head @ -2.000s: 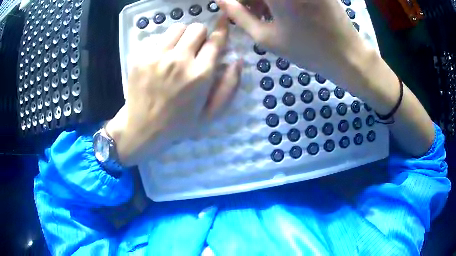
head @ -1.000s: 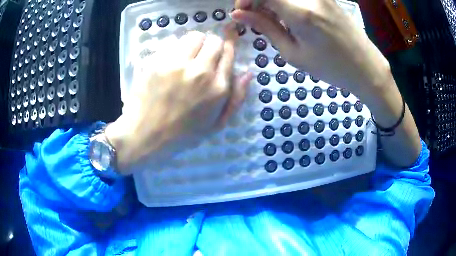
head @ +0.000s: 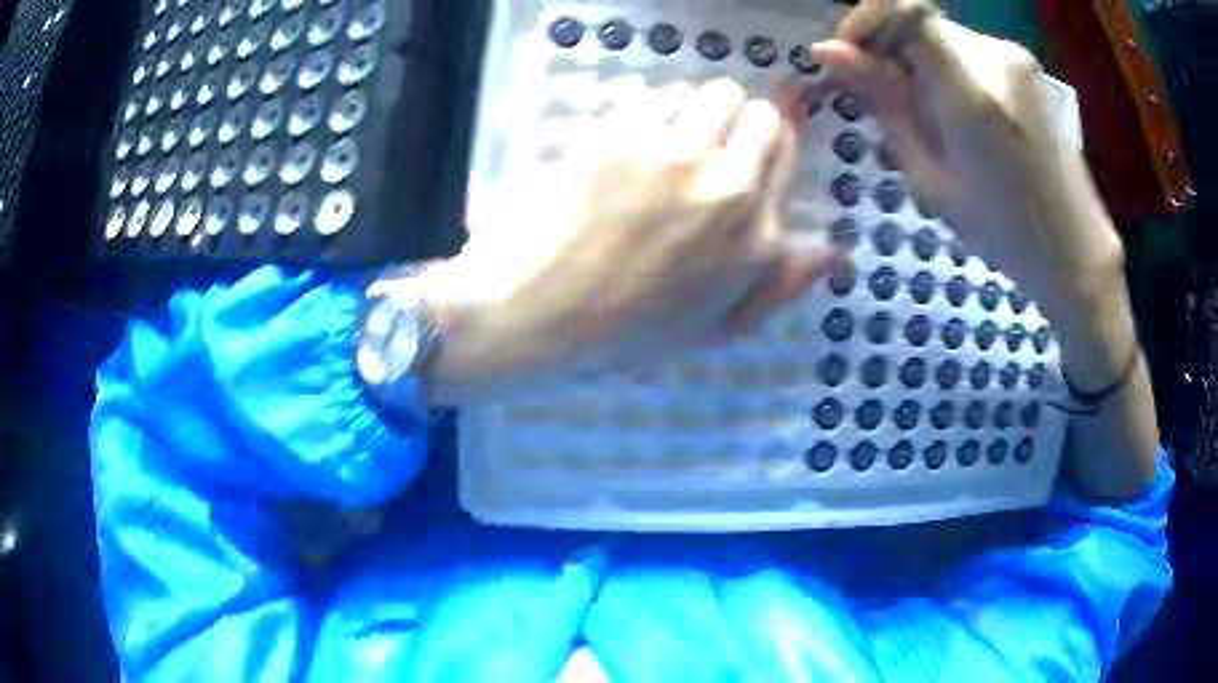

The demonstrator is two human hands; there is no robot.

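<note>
The white blister tray [head: 641, 496] lies in front of me, with shallow pockets. Small dark round parts [head: 918, 372] fill rows on its right side and a row along its far edge; the pockets at lower left look empty. My left hand [head: 655, 220] is over the tray's left and middle part, fingers curled, back up; its fingertips are blurred and whether it holds a part is hidden. My right hand [head: 982, 147] is over the far right part, fingertips pinched near the far row. What is between its fingers cannot be told.
A black parts tray [head: 421, 134] with rows of silvery round parts [head: 297, 163] stands left of the white tray. A red-brown block [head: 1089, 100] and an orange-brown strip [head: 1143, 100] lie at the far right. Dark trays show at the right edge.
The view has shifted, so the trays appear further right. The far row shows one more dark part at its right end. Both hands stay close together over the tray.
</note>
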